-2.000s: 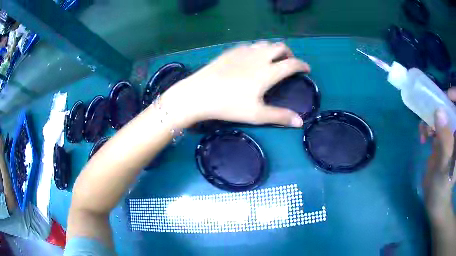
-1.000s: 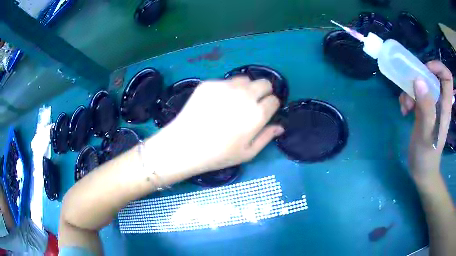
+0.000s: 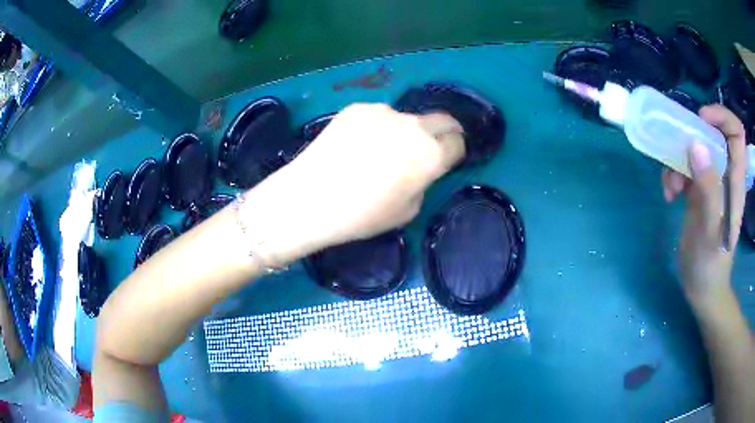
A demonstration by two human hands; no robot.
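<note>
My left hand [image 3: 356, 182] reaches across the mat with its fingertips bent over the near side of a black oval cover [image 3: 480, 116]; the fingertips are partly hidden. A second oval cover [image 3: 474, 248] lies just nearer, overlapping the upper edge of the dot sheet [image 3: 314, 335]. Another cover [image 3: 358, 264] is partly under my left hand and wrist. My right hand [image 3: 708, 198] holds the translucent glue bottle [image 3: 675, 128], its needle tip pointing left over covers at the upper right. Thin silver tweezers [image 3: 727, 211] also show in my right hand.
Several covers [image 3: 255, 142] stand in rows at left, beside a white strip [image 3: 74, 240] and a blue tray [image 3: 29, 281]. More covers [image 3: 641, 54] lie at the upper right. One cover [image 3: 242, 18] lies on the dark green surface beyond the mat.
The cover at my left fingertips has shifted slightly right and away. The cover right of it has moved left and nearer, onto the dot sheet's edge. My right hand still holds the bottle.
</note>
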